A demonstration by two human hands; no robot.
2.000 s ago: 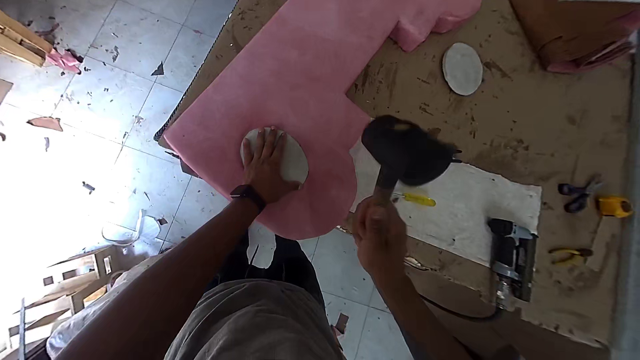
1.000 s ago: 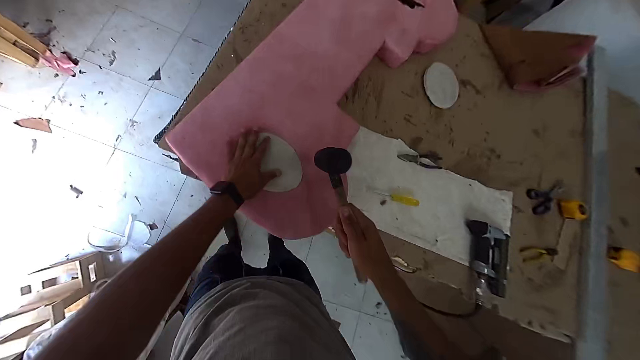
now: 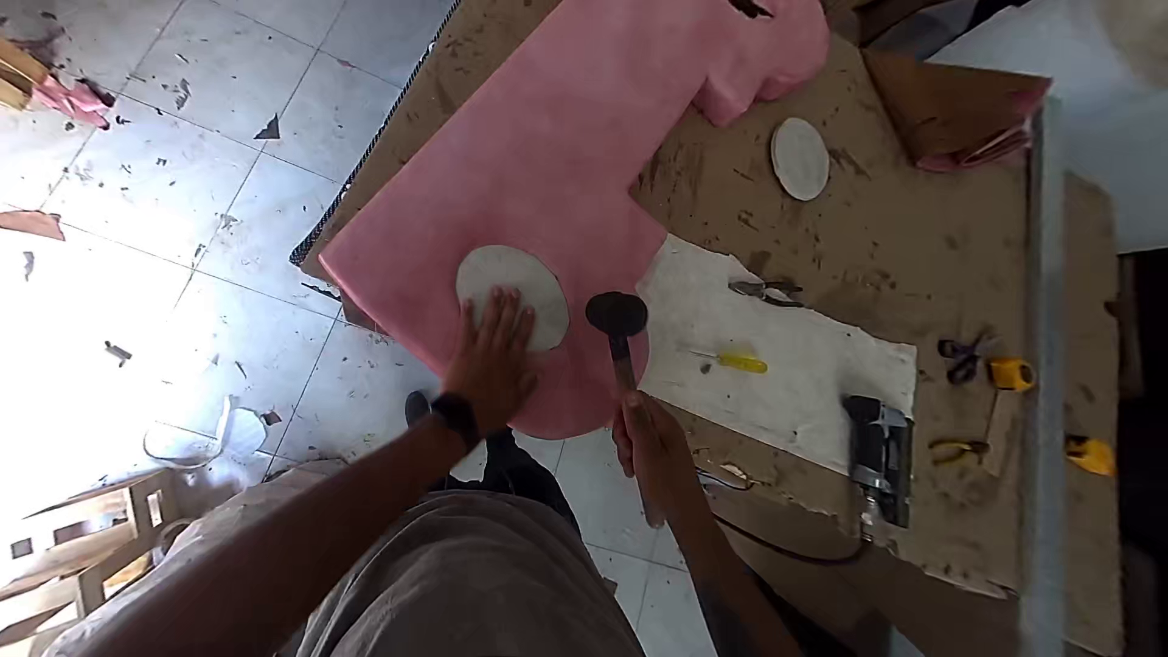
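Note:
My left hand (image 3: 495, 365), a dark watch on its wrist, lies flat with spread fingers over the lower part of a pale oval disc (image 3: 531, 287). The disc rests on a pink fabric-covered padded panel (image 3: 547, 155). My right hand (image 3: 650, 447) grips the handle of a rubber mallet (image 3: 618, 315); the black head is over the panel's rounded lower end, right of the disc. Whether the mallet touches the panel cannot be told. A second pale oval disc (image 3: 800, 159) lies on the brown-covered table (image 3: 949, 265).
On a white cloth (image 3: 794, 392) lie a yellow-handled screwdriver (image 3: 741, 363), pliers (image 3: 766, 292) and a pneumatic stapler (image 3: 878, 452) with its hose. Farther right are scissors (image 3: 964, 356), yellow-handled pliers (image 3: 958, 449), a tape measure (image 3: 1011, 374) and a long metal bar (image 3: 1045, 383).
The mallet, blurred and held higher toward the camera two seconds ago, is now lower beside the disc. My left hand has shifted from the disc's upper part to its lower part.

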